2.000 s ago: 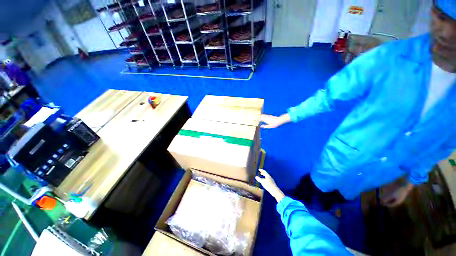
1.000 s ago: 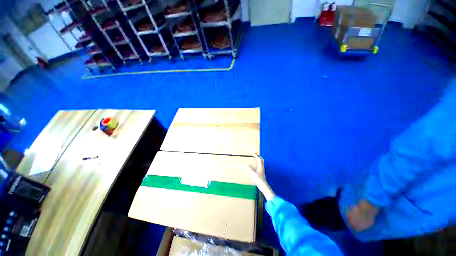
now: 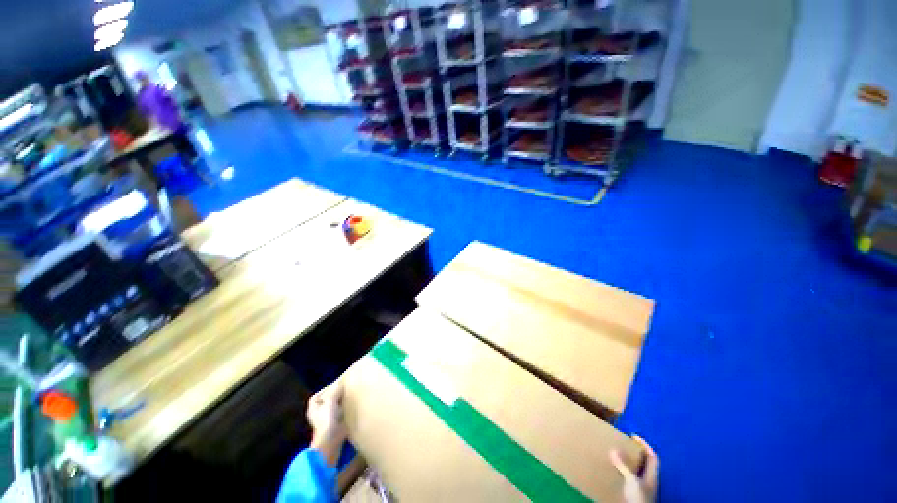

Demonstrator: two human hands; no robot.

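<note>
A closed brown carton (image 3: 423, 432) with a strip of green tape and a white patch lies in front of me at the bottom centre. My left hand (image 3: 328, 420) grips its left edge. My right hand (image 3: 637, 472) is on its right edge, fingers on the top, cut off low by the picture's edge. A second closed carton (image 3: 551, 319) stands just behind it, with a dark gap between the two. A bit of clear plastic shows below my left hand.
A wooden table (image 3: 266, 285) is at the left, with colourful tape rolls (image 3: 356, 229) and black boxes (image 3: 93, 300) on it. An orange object (image 3: 59, 405) is at the lower left. Wheeled racks (image 3: 531, 98) stand at the back. A loaded trolley (image 3: 878, 201) is at the far right.
My left hand has come into view and holds the taped carton's left side. My right hand stays at its right edge. The carton now appears angled and nearer. The other person is out of view.
</note>
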